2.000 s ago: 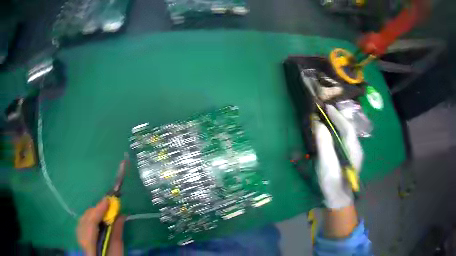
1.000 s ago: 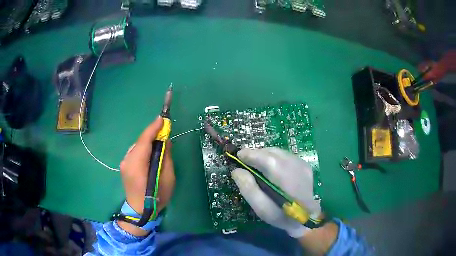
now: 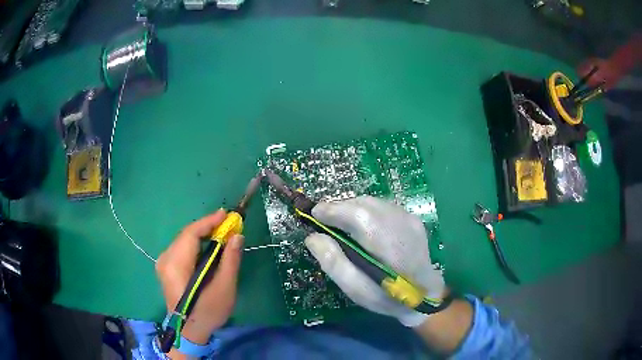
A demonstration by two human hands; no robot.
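Note:
A green circuit board (image 3: 405, 165) with dense silvery joints lies in front of me. My bare left hand (image 3: 200, 274) holds a black and yellow soldering iron (image 3: 227, 228), with its tip at the board's upper left corner. A thin strand of solder wire (image 3: 262, 247) also runs from this hand to over the board's left part. My gloved right hand (image 3: 380, 253) holds another soldering iron (image 3: 352, 254) over the board, with its tip at the same corner close to the left tip. The hand hides the board's lower right part.
A solder spool (image 3: 128, 56) and an iron stand with a yellow pad (image 3: 86, 172) are at the left. A bulkier stand (image 3: 529, 179), a yellow ring (image 3: 565, 98), a plastic bag (image 3: 569, 172) and side cutters (image 3: 494, 239) are at the right. A person's hand (image 3: 612, 69) shows at the right edge.
My right hand has gone from the right stand to the board, holding its iron. My left iron tip has come down from above the mat to the board's corner, beside the right tip.

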